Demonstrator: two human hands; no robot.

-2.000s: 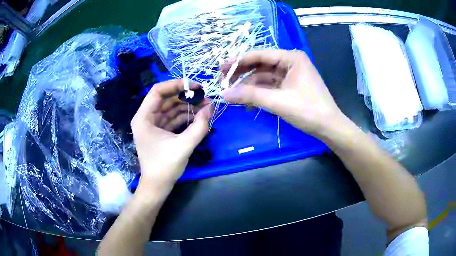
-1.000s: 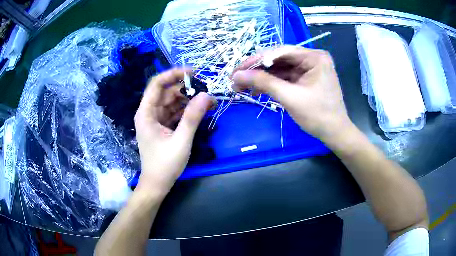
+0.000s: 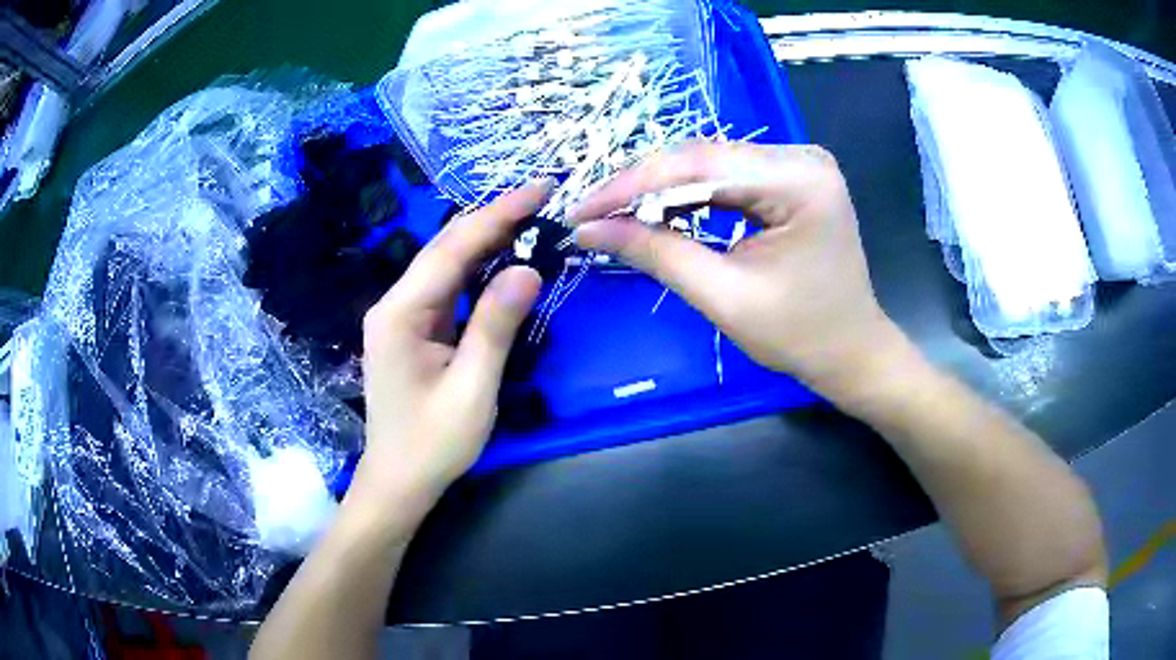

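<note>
My left hand [image 3: 445, 348] pinches a small black piece [image 3: 544, 245] between thumb and fingertips, with a small white part showing on it. My right hand [image 3: 761, 258] is just right of it, its thumb and index fingertip at the black piece's right side. A white stem piece [image 3: 675, 203] lies within the right hand's fingers; its far end is hidden. Both hands are above the blue tray [image 3: 645, 426]. Behind them an open clear tub [image 3: 419, 84] holds a heap of tangled white stems [image 3: 568, 97]. A dark pile of black pieces [image 3: 316, 245] lies at the tray's left.
A large crumpled clear bag [image 3: 155, 335] lies left of the tray, with a white lump [image 3: 292, 496] at its near edge. Two long clear containers with white contents, one nearer [image 3: 1006, 194] and one farther right [image 3: 1116, 168], lie on the dark workbench [image 3: 722, 516]. A metal rail [image 3: 929, 29] runs behind.
My right hand has moved left and its fingertips now meet the black piece in my left hand. The white stem that stuck out beyond my right hand no longer points up and right.
</note>
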